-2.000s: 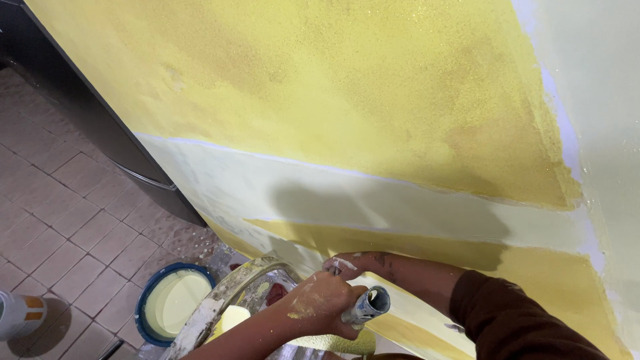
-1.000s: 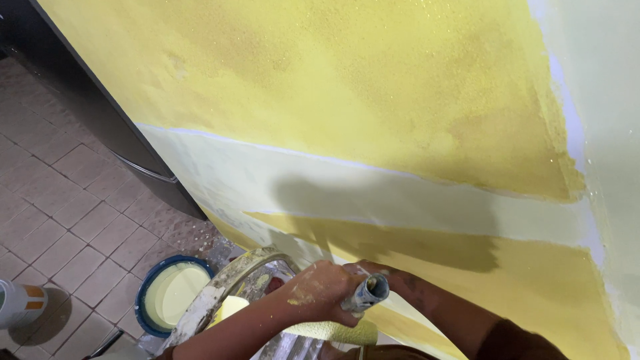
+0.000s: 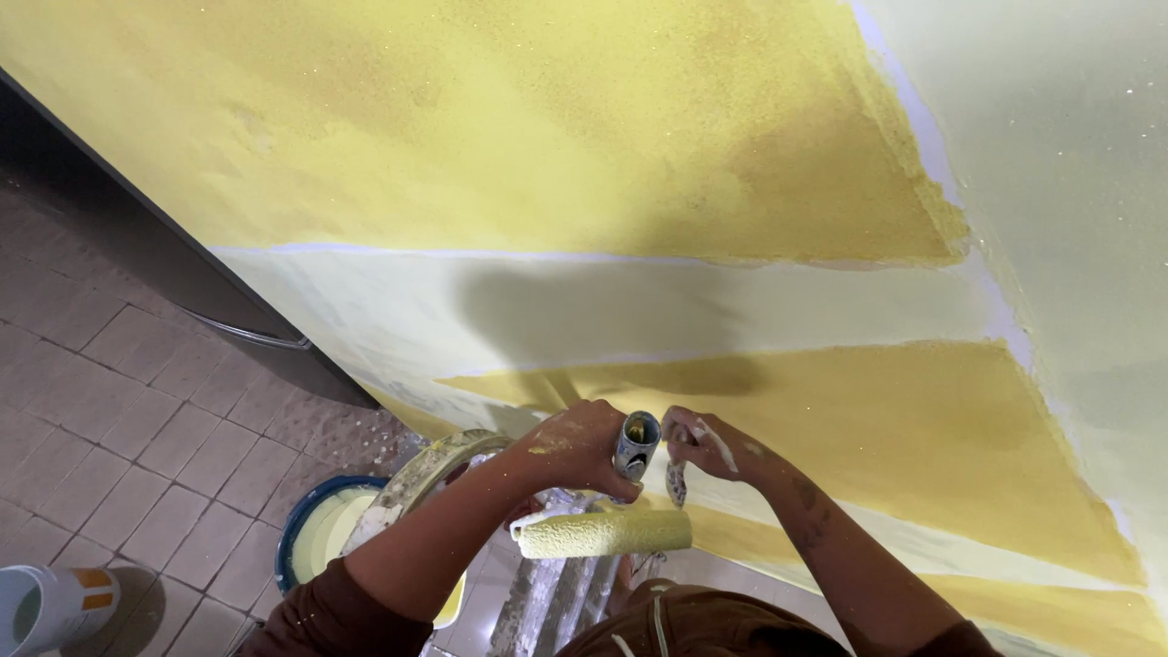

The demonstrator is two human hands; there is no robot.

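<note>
My left hand (image 3: 584,447), spotted with paint, is closed around the end of a hollow pole handle (image 3: 637,445). Just below it lies a paint roller sleeve (image 3: 604,533) coated in pale yellow paint; how it joins the handle is hidden. To the right of the handle, my right hand (image 3: 703,447) has curled fingers at a small paint-splattered thing (image 3: 676,482) that I cannot identify. Beyond both hands stands the wall (image 3: 547,137), painted in yellow areas with pale bands between them. The shadow of my head and arms falls on it.
Beneath me is a paint-spattered stepladder (image 3: 547,584). A blue-rimmed bucket of pale paint (image 3: 333,529) stands on the tiled floor (image 3: 164,438), left of a curved, paint-stained rail (image 3: 401,493). A white bucket (image 3: 59,602) is at lower left. A dark refrigerator (image 3: 182,246) stands against the wall.
My hands were together at the handle and are now apart, the right one off to its right side. The roller sleeve shows more fully below them.
</note>
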